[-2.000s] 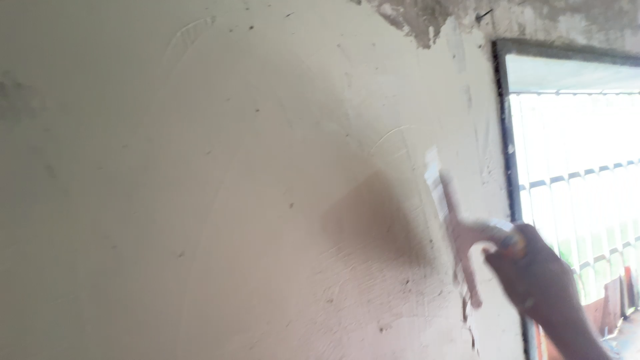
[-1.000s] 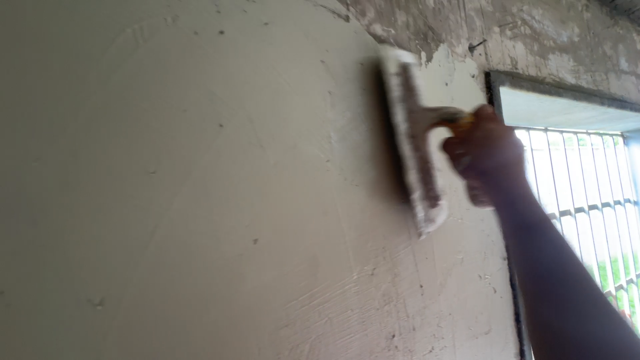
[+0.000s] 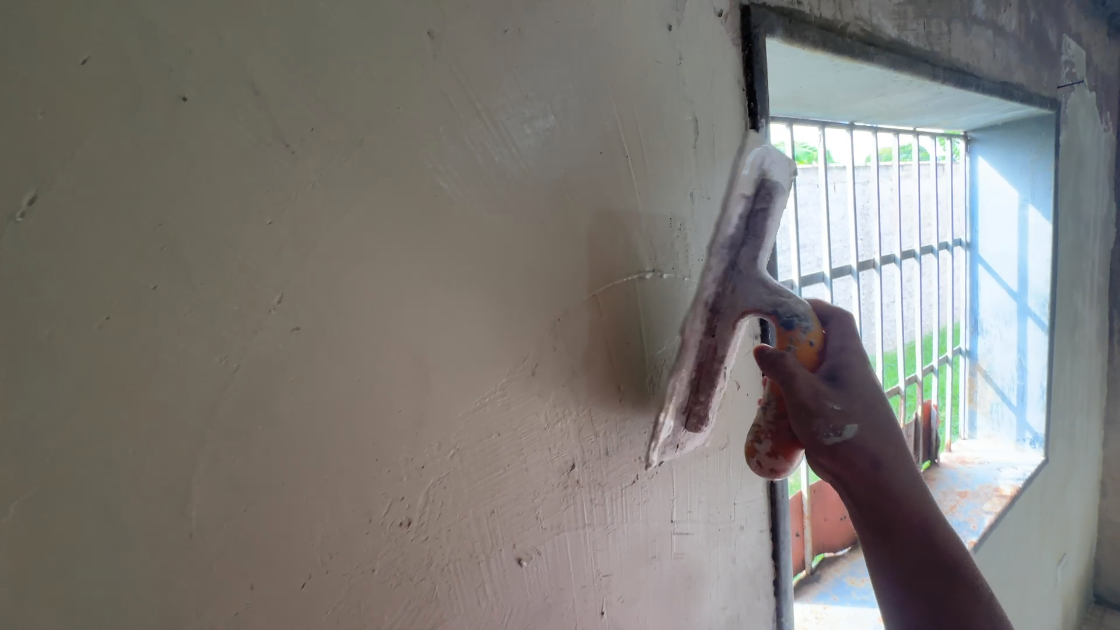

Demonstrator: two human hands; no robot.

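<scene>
My right hand point(image 3: 827, 402), with a smear of white compound on its back, grips the orange handle of a plastering trowel point(image 3: 731, 289). The trowel's long blade is coated in pale compound and tilted, its upper end leaning right. One long edge is at or close to the plastered wall point(image 3: 350, 306), beside the window's left edge; whether it touches cannot be told. A soft shadow lies on the wall left of the blade. Ridges, small pits and a curved line mark the plaster. My left hand is out of view.
At the right is a deep window recess with a dark frame edge point(image 3: 910, 63) and metal bars point(image 3: 888, 262). Reddish pieces point(image 3: 827, 516) stand by its stained sill point(image 3: 989, 477). A nail or wire point(image 3: 1069, 84) sticks out of the rough wall at upper right.
The view has shifted toward the window. The trowel, upright and blurred on the wall one second ago, now leans right beside the window edge, still in my right hand.
</scene>
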